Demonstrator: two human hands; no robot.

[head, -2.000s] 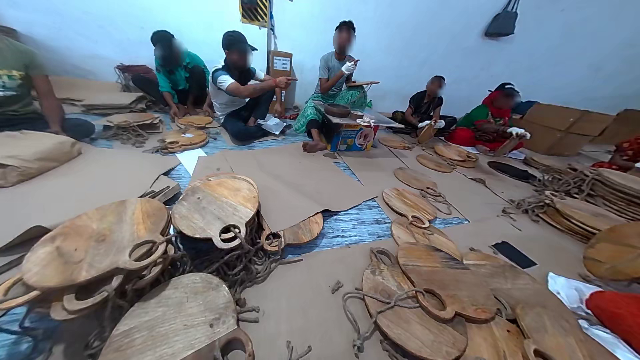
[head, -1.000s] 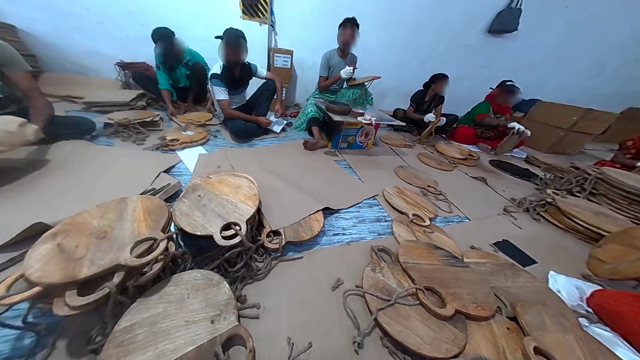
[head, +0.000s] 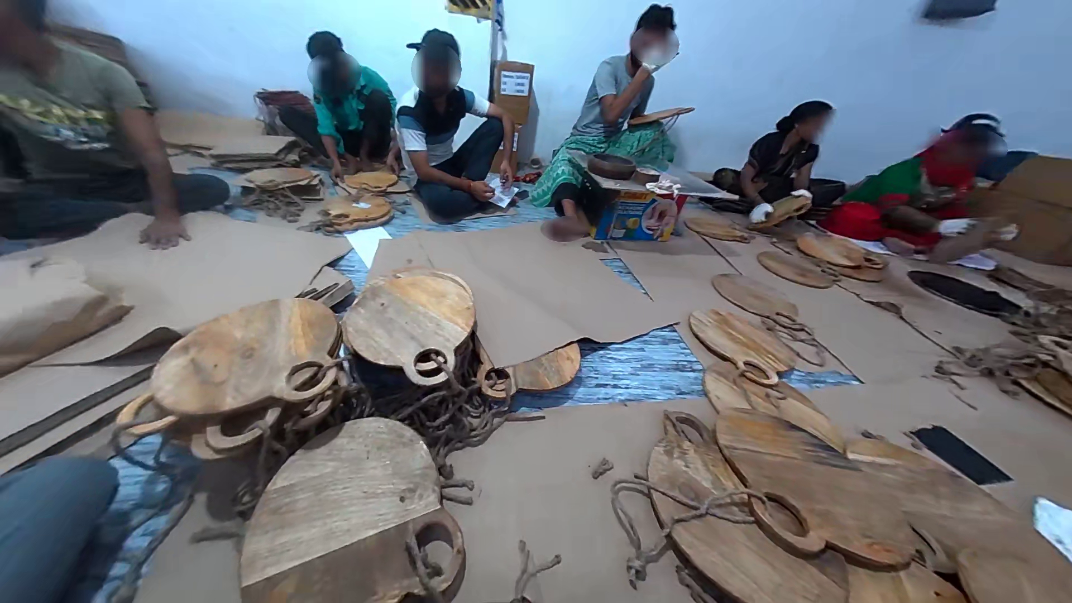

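Neither my left hand nor my right hand shows in the head view. Closest to me at the bottom lies a round wooden board with a ring handle and a rope loop. Behind it on the left is a stack of round boards, and beside that another stack; brown ropes hang tangled between them. On the right, several wooden boards overlap on the brown paper, one with a knotted rope over it. A knee in blue-grey cloth shows at the lower left.
Brown paper sheets cover much of the blue-patterned floor. Several people sit along the wall, some handling boards. A colourful box with bowls on top stands before one person. A flat black piece lies at the right.
The person at the far left now rests a hand on the paper. The seated person by the colourful box has raised a gloved hand to the face. A knee has come into view at lower left.
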